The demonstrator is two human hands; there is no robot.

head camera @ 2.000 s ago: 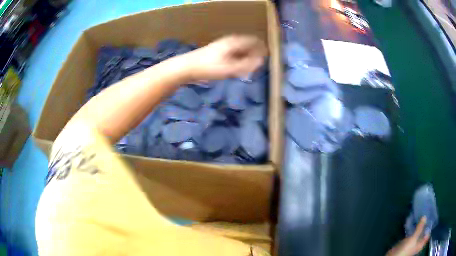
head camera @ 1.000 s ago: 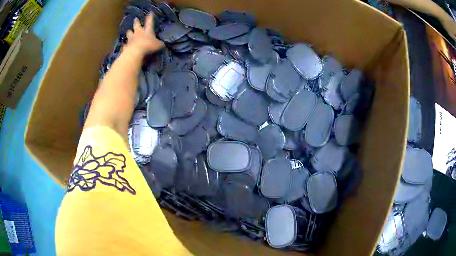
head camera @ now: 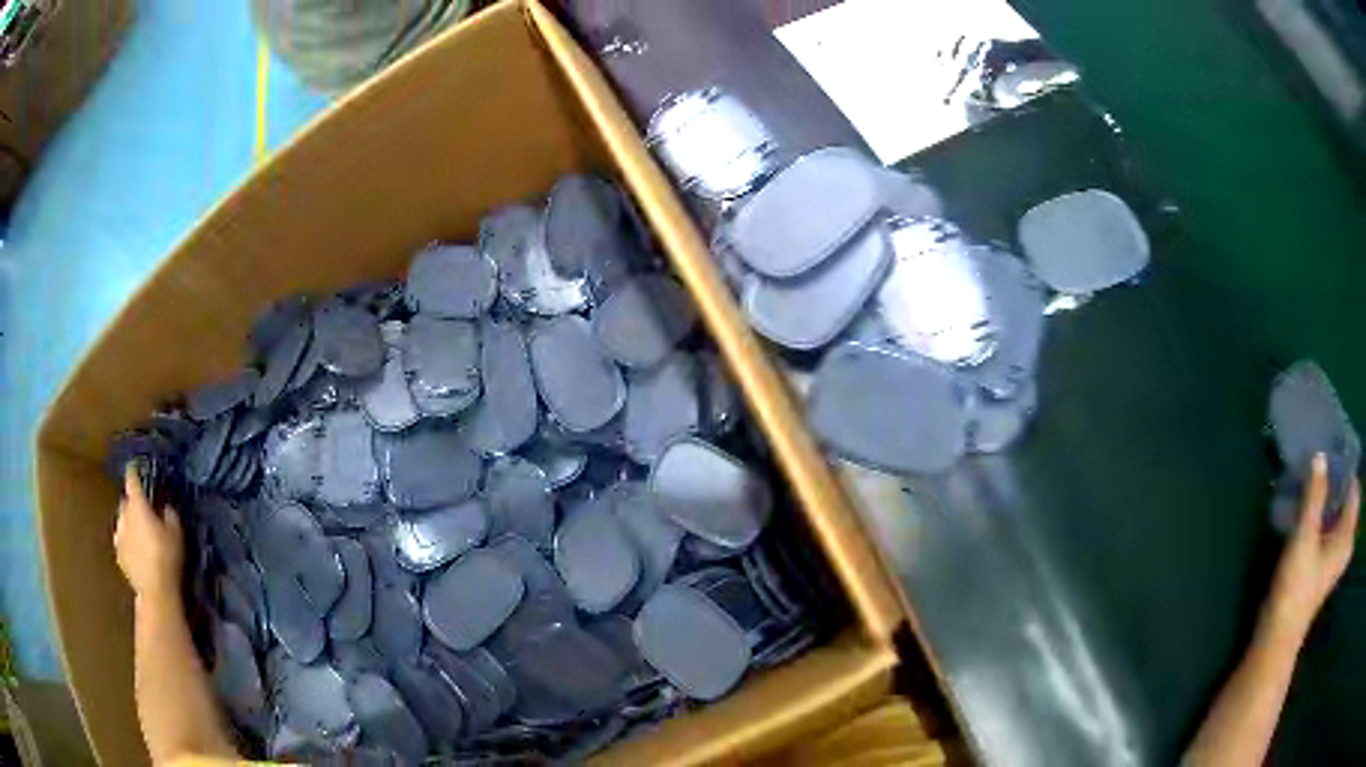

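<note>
Grey oval end caps (head camera: 577, 375) fill a large open cardboard carton (head camera: 285, 202). My left hand (head camera: 146, 543) is inside the carton at its left side, with its fingertips against dark caps; whether it grips one cannot be told. My right hand (head camera: 1318, 532) is at the far right, closed on grey caps (head camera: 1309, 420) held over the green surface. A loose pile of grey caps (head camera: 887, 409) lies on the glossy black surface right of the carton. One single cap (head camera: 1083, 241) lies to the right of that pile.
A printed sheet with a white part (head camera: 884, 72) lies behind the pile of caps. The green belt (head camera: 1221, 135) runs along the right side. Blue floor (head camera: 60, 300) shows left of the carton. A rounded grey-green object (head camera: 352, 38), partly cut off, is at the top left.
The view has swung toward the black surface. My left hand, spread over caps at the carton's far left a second ago, is now lower among caps by its left wall. My right hand shows holding caps.
</note>
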